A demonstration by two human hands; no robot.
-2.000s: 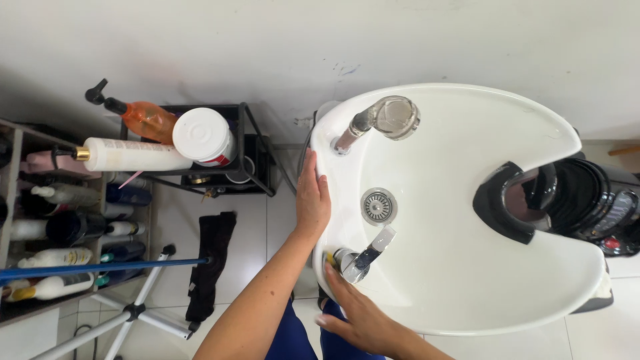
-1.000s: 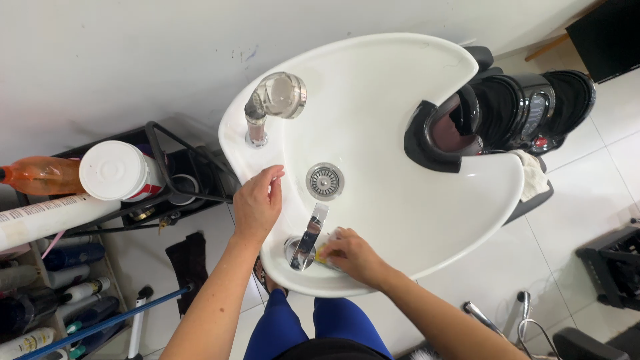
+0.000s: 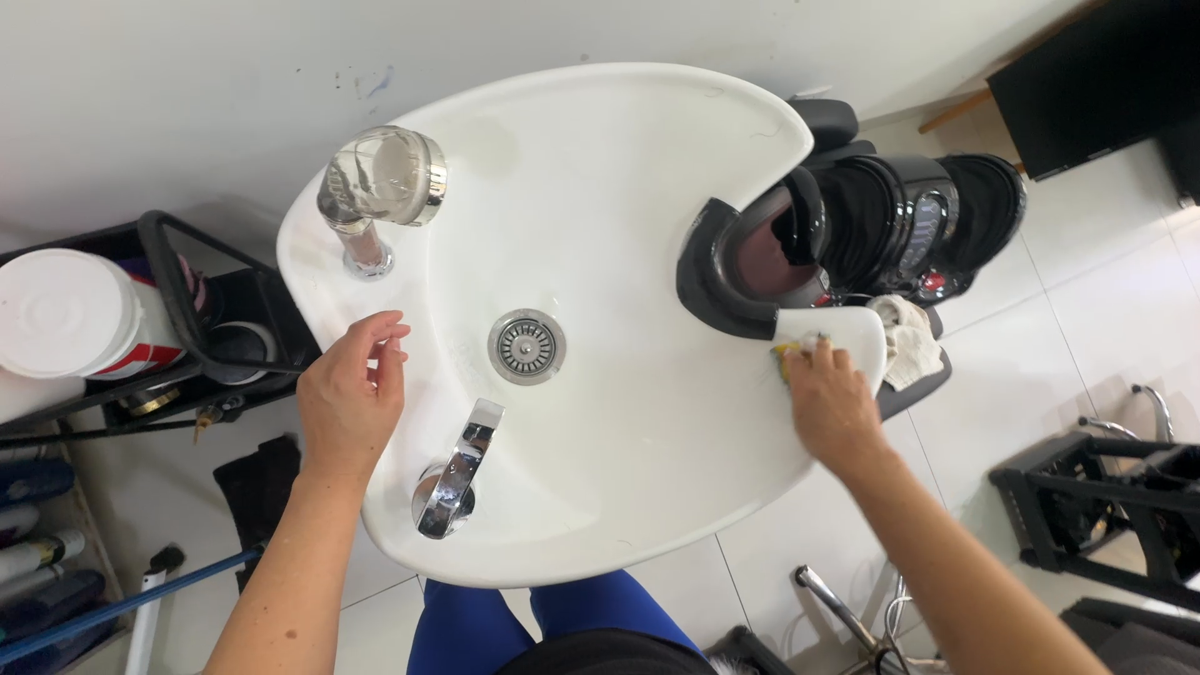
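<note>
A white ceramic shampoo basin [image 3: 619,441] fills the middle of the head view, with a metal drain strainer [image 3: 527,347]. My right hand [image 3: 830,398] presses a small yellow sponge [image 3: 786,352], mostly hidden by the fingers, on the basin's right rim beside the black neck rest [image 3: 712,281]. My left hand [image 3: 354,389], fingers loosely curled and holding nothing, is over the left rim. It is between the clear-headed shower sprayer [image 3: 389,178] in its holder and the chrome mixer tap lever [image 3: 461,469].
A black trolley [image 3: 169,244] with a white lidded tub [image 3: 66,314] stands at left, bottles below it. Behind the neck rest is a black salon chair [image 3: 900,216]; a white cloth [image 3: 905,342] hangs by the right rim. Another black trolley [image 3: 1106,506] stands at lower right.
My right hand has moved from beside the tap lever to the basin's right rim, near the neck rest. My left hand stays over the left rim. The view has shifted.
</note>
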